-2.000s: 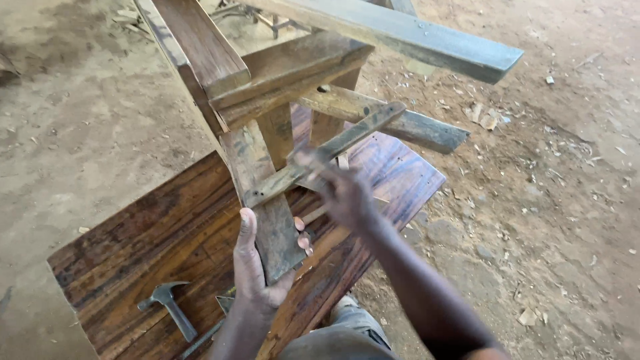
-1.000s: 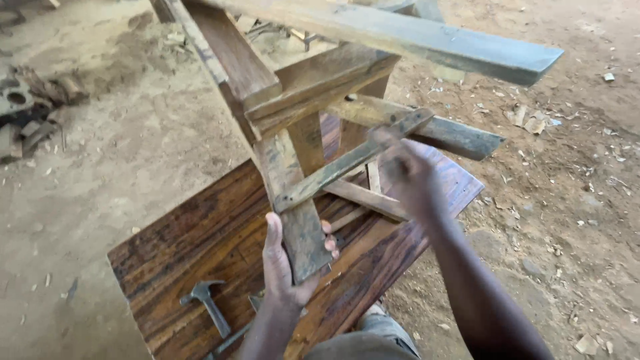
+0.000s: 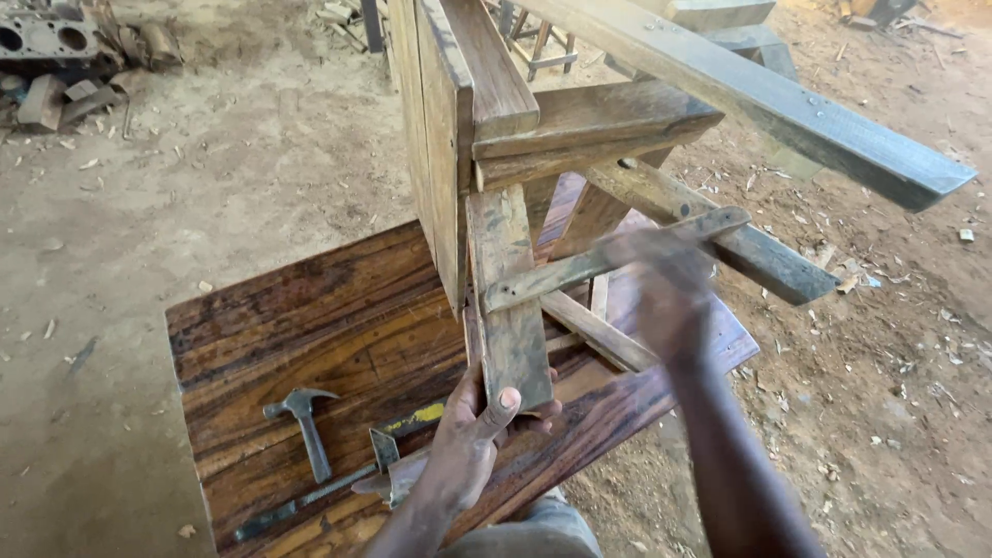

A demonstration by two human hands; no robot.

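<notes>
A wooden chair frame (image 3: 508,232) rests tilted on a polished wooden tabletop (image 3: 325,333). My left hand (image 3: 480,430) grips the lower end of its flat wooden leg (image 3: 515,349), thumb in front and fingertips showing at the far edge. A narrow wooden strip (image 3: 542,280) crosses from that leg to a second slanting leg (image 3: 775,248). My right hand (image 3: 666,271), blurred, is at the middle of the strip; whether it holds anything cannot be told. A claw hammer (image 3: 306,426) lies on the tabletop, left of my left hand.
A try square with yellow marks (image 3: 411,418) and a long metal tool (image 3: 302,500) lie near my left forearm. A long wooden arm (image 3: 775,101) juts out at upper right. Engine parts (image 3: 50,39) and wood offcuts (image 3: 66,101) lie on the dirt floor, upper left. A stool (image 3: 542,46) stands behind.
My left hand stays on the leg's lower end, while my right hand keeps to the strip, blurred in every frame. The view has shifted left, bringing the engine parts in.
</notes>
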